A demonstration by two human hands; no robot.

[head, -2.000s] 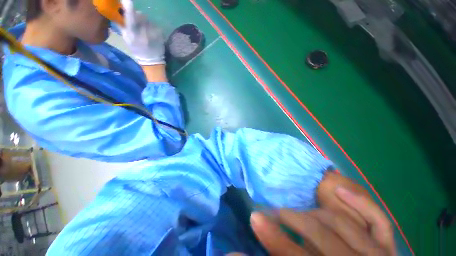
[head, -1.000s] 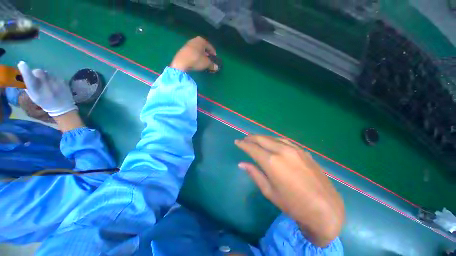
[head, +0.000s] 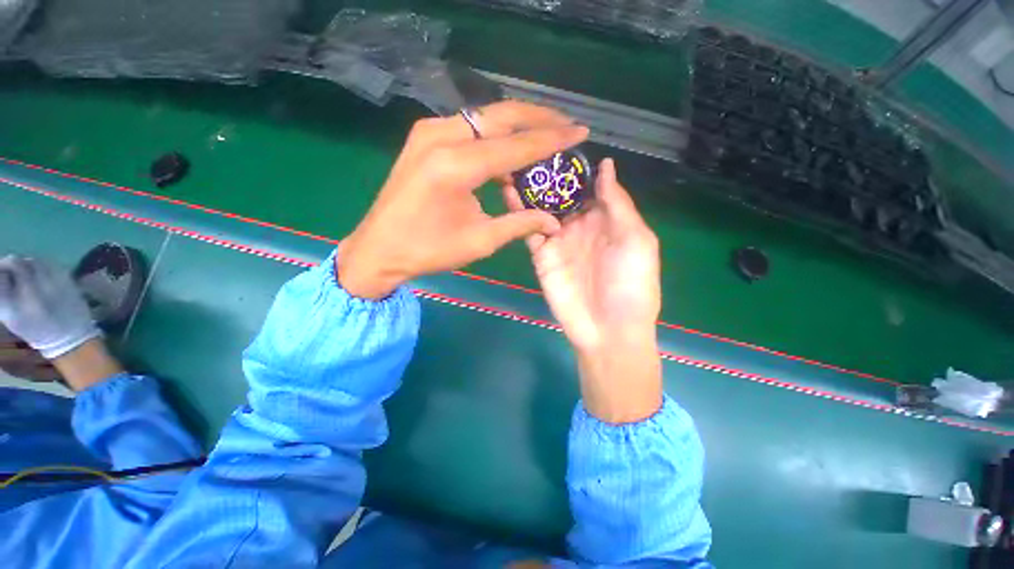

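A round black display unit with a lit dial in purple, yellow and white is held above the green belt, its face towards me. My left hand, with a ring on one finger, grips its upper and lower edges between fingers and thumb. My right hand is palm up and holds the unit's right and lower side with its fingertips. The unit's back is hidden.
Loose black units lie on the green belt at left and right. A filled blister tray stands behind, clear empty trays back left. A neighbour's white-gloved hand is beside a round dish. A metal fixture is lower right.
My left hand has brought the unit from the belt towards the centre, and its lit dial now shows. My right hand has moved up to the unit. The view has turned right.
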